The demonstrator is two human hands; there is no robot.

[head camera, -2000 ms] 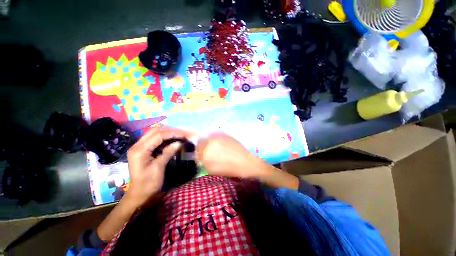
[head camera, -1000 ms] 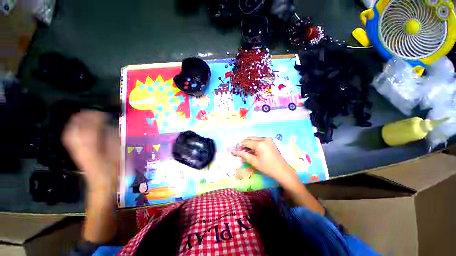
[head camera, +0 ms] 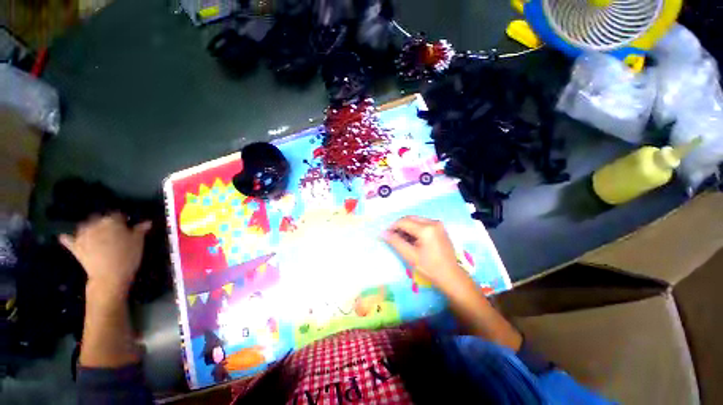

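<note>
My left hand [head camera: 107, 249] is off the board's left edge, over dark black housings [head camera: 87, 198]; it is blurred, its outer fingers spread, and what lies under it is hard to see. My right hand [head camera: 428, 247] is above the right part of the picture board [head camera: 317, 261], its fingertips pinched on a small dark part [head camera: 405, 233]. One glossy black housing [head camera: 263, 170] sits at the board's upper left. A red bunch of wired components [head camera: 351, 142] lies at the board's top edge. A heap of small black parts [head camera: 491, 126] lies right of it.
The yellow squeeze bottle [head camera: 634, 176] lies on the bench at right, beside crumpled clear bags [head camera: 610, 95]. A fan [head camera: 598, 20] stands behind them. An open carton [head camera: 610, 340] is at lower right. More black things [head camera: 277, 43] lie at the back.
The housing that lay on the board's middle a second ago is gone from there. The left hand stays off to the left; the right remains over the board. The view has shifted.
</note>
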